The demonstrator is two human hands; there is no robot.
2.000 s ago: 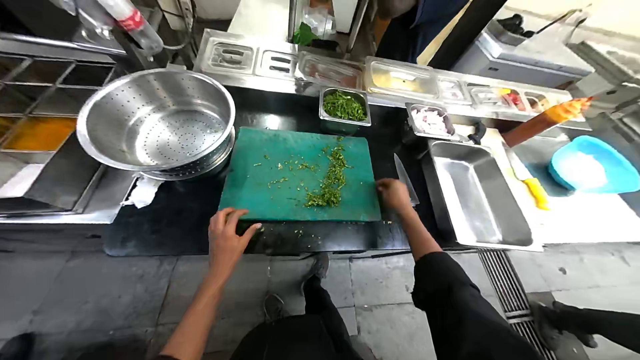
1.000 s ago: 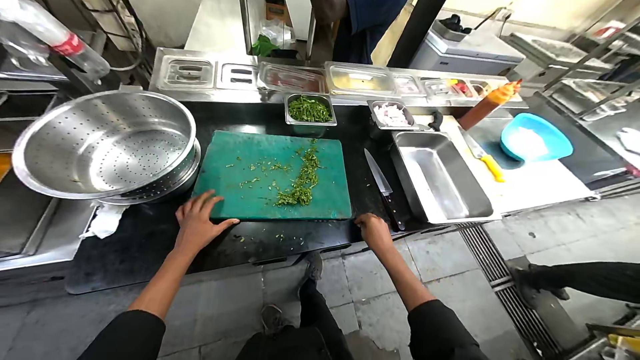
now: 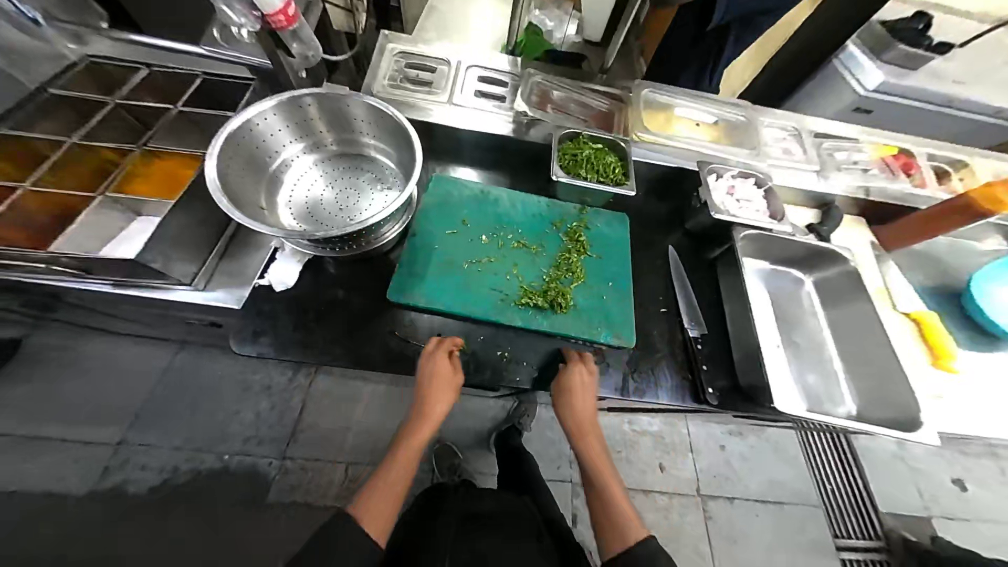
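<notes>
A green cutting board lies on the black counter, with chopped green herbs strewn mostly over its right half. My left hand is just in front of the board's near edge, fingertips pinched at a small green bit by a thin stem. At the counter's front edge my right hand is bent over the surface near the board's right front; what its fingers touch is hidden. To the right a kitchen knife lies with its black handle toward me. Behind the board stands a steel container of chopped greens.
A steel colander stands left, near a rack of sauce compartments. On the right are a deep steel pan, a container of chopped onion, a yellow-handled knife and a sauce bottle. Lidded containers line the back.
My left hand has left the board's front left corner and moved right along its near edge. My right hand has moved left, away from the knife handle.
</notes>
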